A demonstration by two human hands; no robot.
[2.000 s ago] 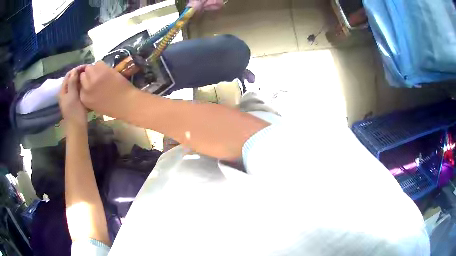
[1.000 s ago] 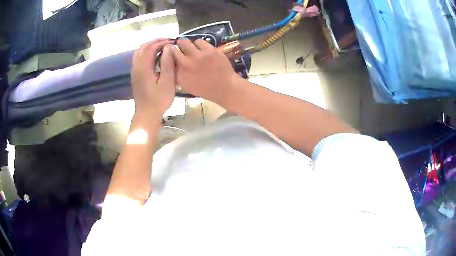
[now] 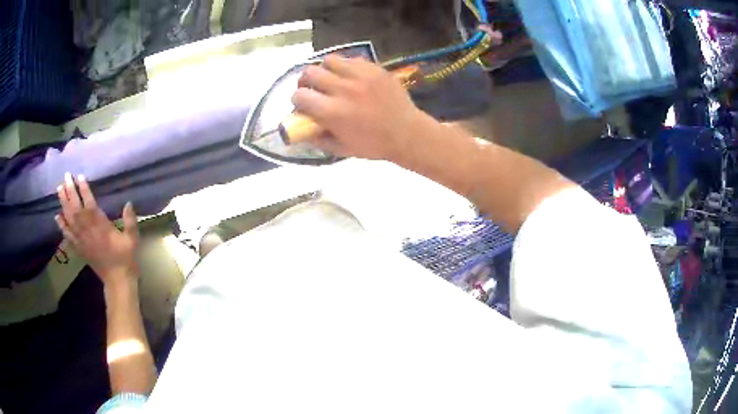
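Observation:
The steam iron (image 3: 271,117), a pointed plate with a pale rim, lies at the right end of the long cloth-covered arm, its point toward the left. My right hand (image 3: 352,105) is shut on its orange-brown handle. The dark purple-grey garment piece (image 3: 186,166) is drawn over the arm and looks lilac where the sun falls. A dark lengthwise seam line runs along it. My left hand (image 3: 99,234) rests with fingers apart on the near edge of the cloth at the left. The arm's far right end is hidden by the iron and my right hand.
Blue and yellow ribbed hoses (image 3: 453,61) run from the iron to the upper right. The cream table base (image 3: 218,65) shows behind the arm. A blue basket (image 3: 32,61) is at upper left, a light-blue wrapped bundle (image 3: 599,52) at upper right, and a blue crate (image 3: 465,251) lower right.
My left hand has left the iron and moved left to the cloth, its fingers now spread. My right hand keeps the iron, earlier moved right along the arm. The view has shifted.

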